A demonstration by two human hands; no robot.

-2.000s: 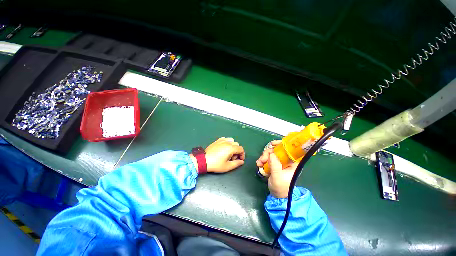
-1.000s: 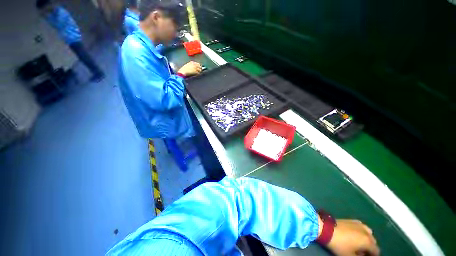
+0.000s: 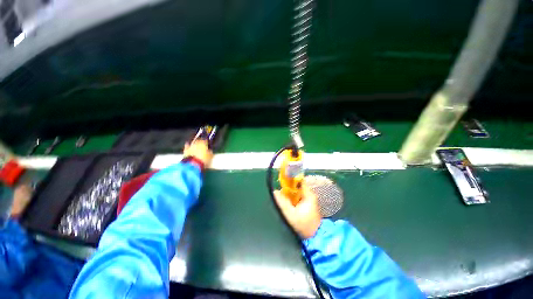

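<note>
My right hand [image 3: 301,208] is closed around the yellow-orange electric screwdriver [image 3: 291,175], which hangs upright from a coil spring [image 3: 299,70]. The grey speckled screw dish [image 3: 325,195] lies on the bench just right of it. My left arm reaches forward over the white strip. My left hand [image 3: 200,150] is at a phone assembly [image 3: 208,134] at the right end of the black strip on the belt. The fingers overlap the phone's near edge and are blurred, so I cannot tell whether they grip it.
The red bin [image 3: 133,190] is partly behind my left sleeve. The black tray [image 3: 64,190] holds a glittering heap. Another person's hand [image 3: 21,198] is at far left. One phone [image 3: 466,178] lies on the bench at right, others on the green belt. A taped pole [image 3: 432,128] stands at right.
The view has swung from the left back to the bench. My left hand has moved from the bench to the phone on the black strip. My right hand and screwdriver are in view again.
</note>
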